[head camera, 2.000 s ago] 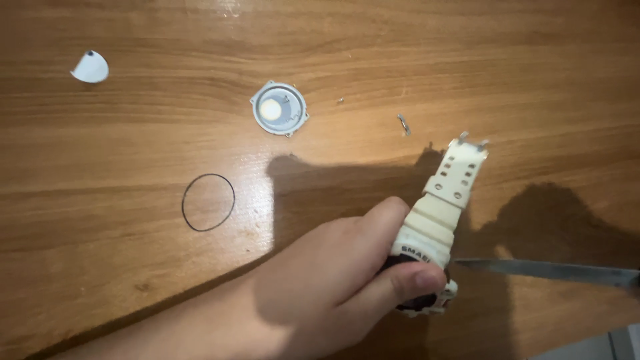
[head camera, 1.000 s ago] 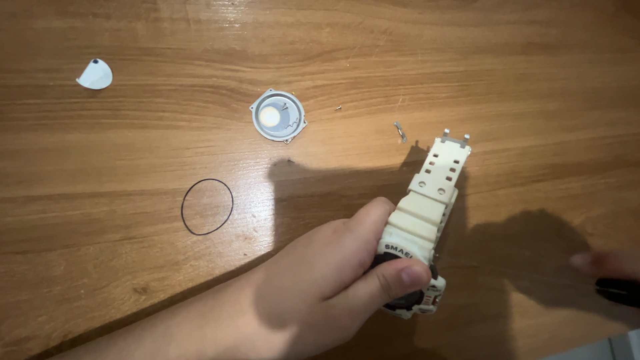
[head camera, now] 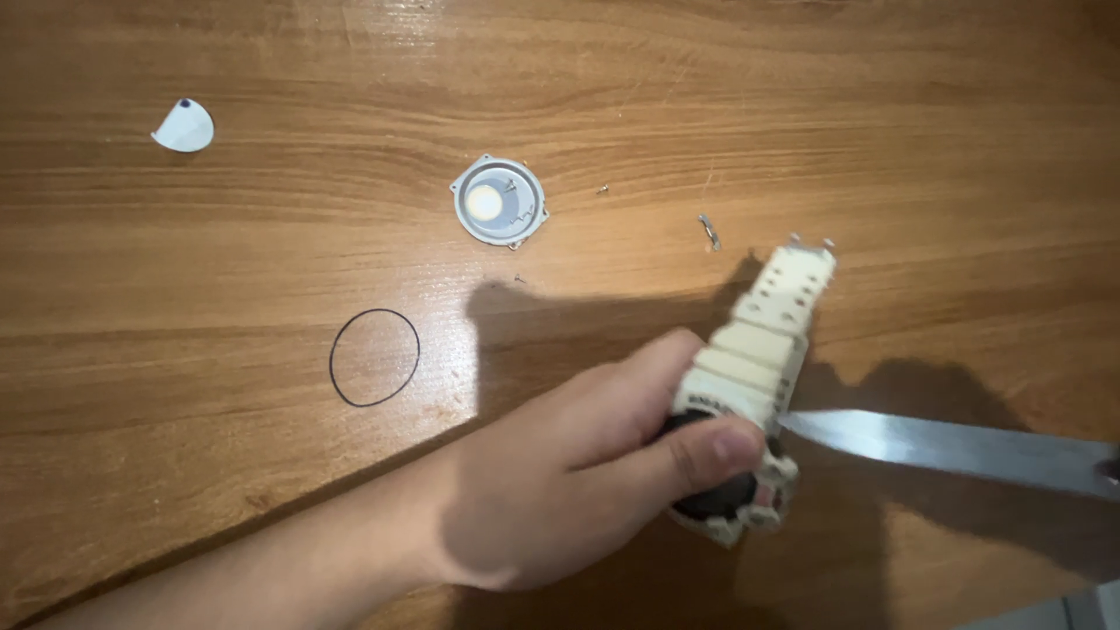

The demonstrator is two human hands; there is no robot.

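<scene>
My left hand (head camera: 604,472) grips a cream-coloured wristwatch (head camera: 744,367) by its case, the thumb across the dark face. The strap points up and away, with metal prongs at its end. From the right edge a knife blade (head camera: 945,451) reaches in, its tip at the side of the watch where strap and case meet. Whether the tip touches is unclear. Only a dark sliver shows at the blade's far end; my right hand cannot be made out there.
On the wooden table (head camera: 262,262) lie a round metal case back (head camera: 500,229), a black rubber ring gasket (head camera: 419,353), a small metal piece (head camera: 709,232), tiny screws (head camera: 603,189) and a white cut disc (head camera: 185,129). The table's edge runs beneath my left forearm.
The knife blade, out of view one second ago, is back at the watch's right side. My left hand keeps its grip on the watch.
</scene>
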